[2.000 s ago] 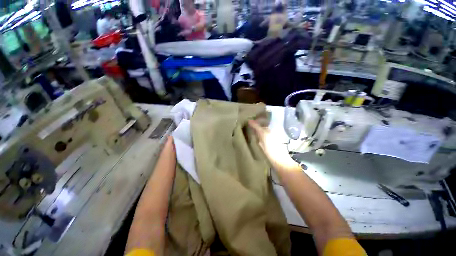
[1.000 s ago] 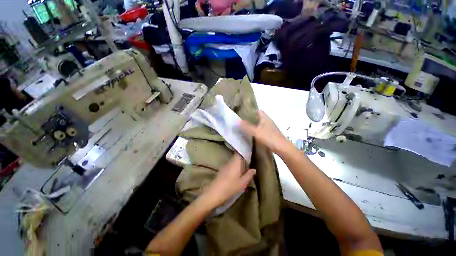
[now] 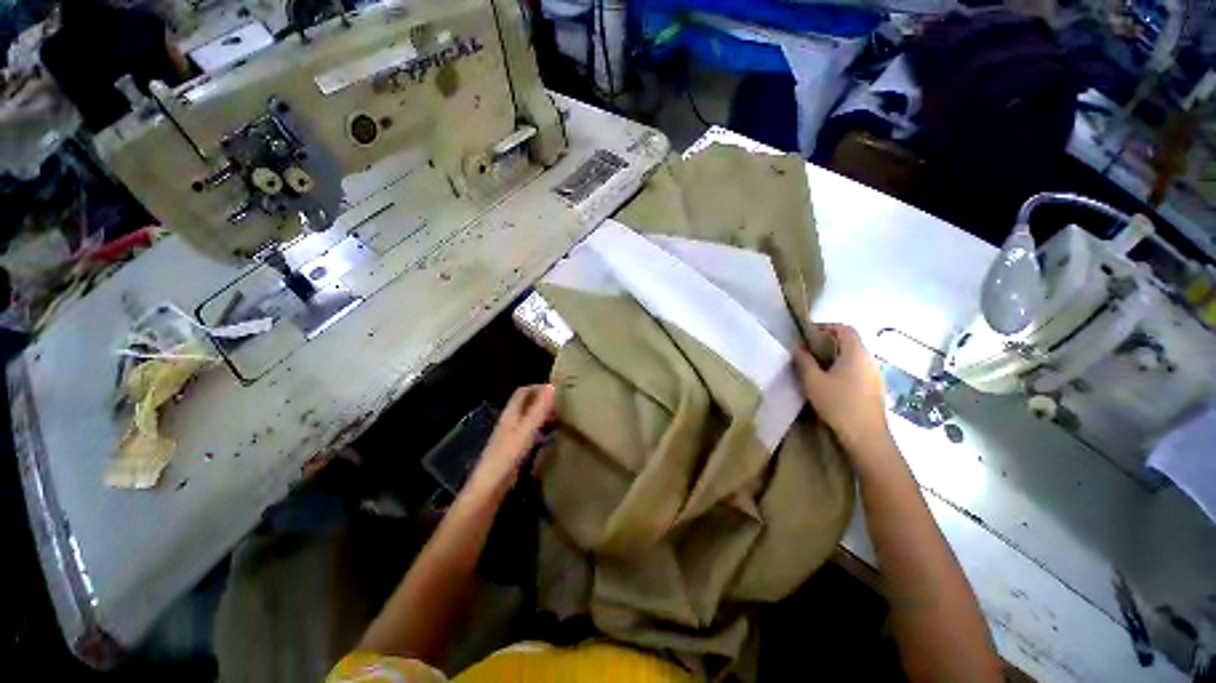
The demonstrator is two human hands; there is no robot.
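Note:
A khaki garment piece (image 3: 654, 454) is draped over the edge of the white table and hangs toward my lap. White pocketing (image 3: 700, 307) lies across its upper part. My right hand (image 3: 843, 387) grips the khaki at its right edge, beside the white cloth, with fingers partly hidden by the fabric. My left hand (image 3: 524, 416) is at the left edge of the khaki, its fingertips closed on the cloth.
A cream machine marked TYPICAL (image 3: 387, 107) stands on a worn table at the left, with pale-yellow scraps (image 3: 150, 414). At the right are a white sewing machine (image 3: 1067, 320), a lamp (image 3: 1012, 283) and dark snips (image 3: 1134, 620). Khaki cloth (image 3: 287, 607) lies low at the left.
The view has turned left and down. My hands have moved apart, the left to the garment's left edge and the right to its right edge. The white cloth now lies spread across the khaki.

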